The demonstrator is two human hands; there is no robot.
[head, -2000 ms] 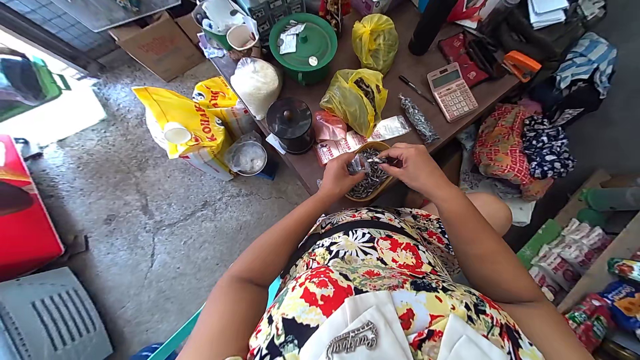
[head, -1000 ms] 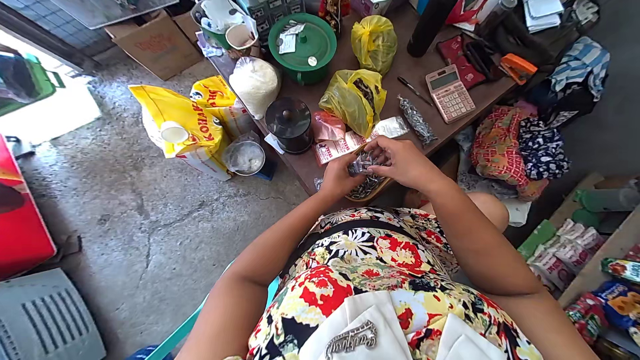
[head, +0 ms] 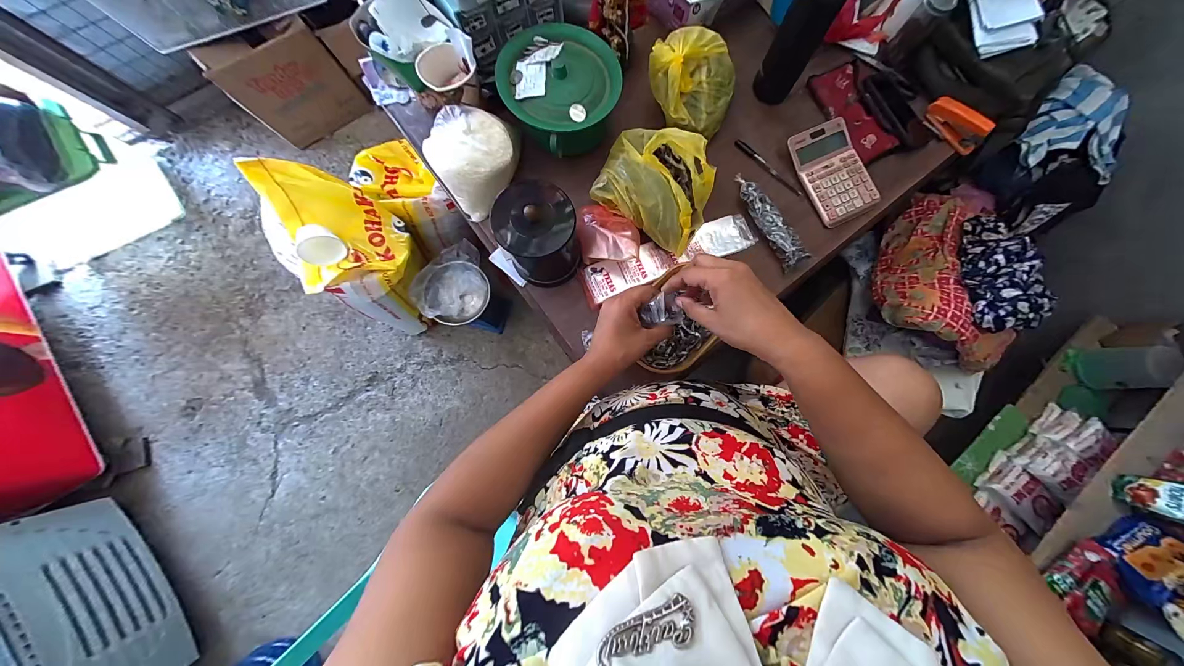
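Observation:
Over a basket (head: 681,360) of small dark and silvery pieces, maybe dried fish, my left hand (head: 626,326) holds a small clear plastic bag (head: 659,309). My right hand (head: 729,301) has its fingers bent at the bag's upper right side; whether they pinch the bag or a piece is hidden. Beyond the hands lie red-printed plastic packs (head: 632,272) and a clear plastic packet (head: 725,237). A yellow plastic bag (head: 645,181), gaping, shows dark contents. Right of it lies a long filled clear bag (head: 771,222) of similar silvery pieces.
On the brown table (head: 740,106) stand a dark lidded jar (head: 536,230), a green lidded pot (head: 561,85), a bag of white powder (head: 472,159), a tied yellow bag (head: 692,80), a pen (head: 768,166) and a pink calculator (head: 832,172). Yellow sacks (head: 344,222) stand on the floor, left.
My right hand has shifted slightly from its place two seconds ago, and its fingers have curled closer to the bag. Both hands stay over the basket.

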